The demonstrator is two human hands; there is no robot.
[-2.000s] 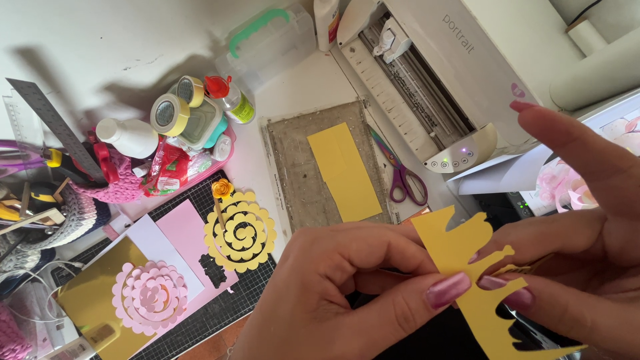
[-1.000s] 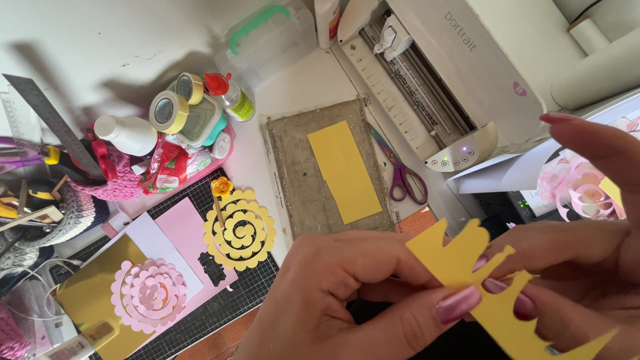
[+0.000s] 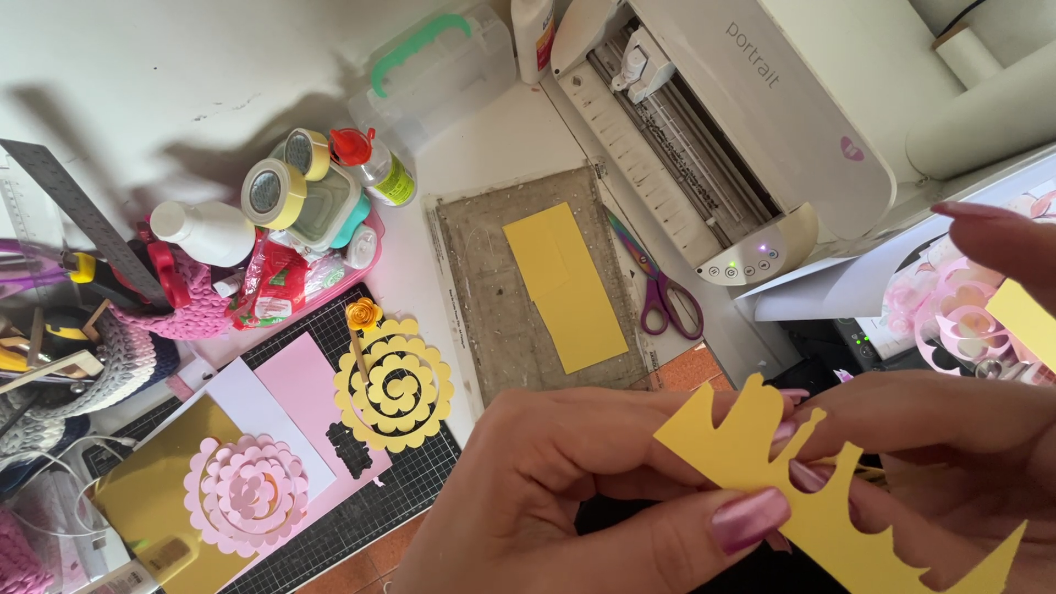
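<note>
A cut piece of yellow cardstock [image 3: 813, 503] with a jagged, scalloped edge is in the lower right of the head view. My left hand [image 3: 610, 487] pinches it between thumb and fingers. My right hand [image 3: 924, 462] is at its cut edge, fingertips on the narrow strips, index finger raised. Beyond the hands, a yellow cardstock sheet [image 3: 569, 289] lies on a worn cutting mat [image 3: 478, 330], with purple-handled scissors [image 3: 660, 297] beside it. Farther left are a yellow scalloped paper spiral [image 3: 437, 379], a small orange-yellow paper rose [image 3: 363, 314] and a pink scalloped paper spiral [image 3: 247, 495].
A white cutting machine [image 3: 693, 124] stands at the upper right. A clear box with a green handle [image 3: 445, 74], glue bottle [image 3: 388, 169], tape rolls [image 3: 274, 194] and metal ruler [image 3: 82, 214] are at the back and left. A black gridded mat [image 3: 421, 470] lies under the paper pieces.
My hands and the cut yellow piece have shifted slightly. Some pink paper pieces and a bit of yellow show more at the right edge than two seconds ago.
</note>
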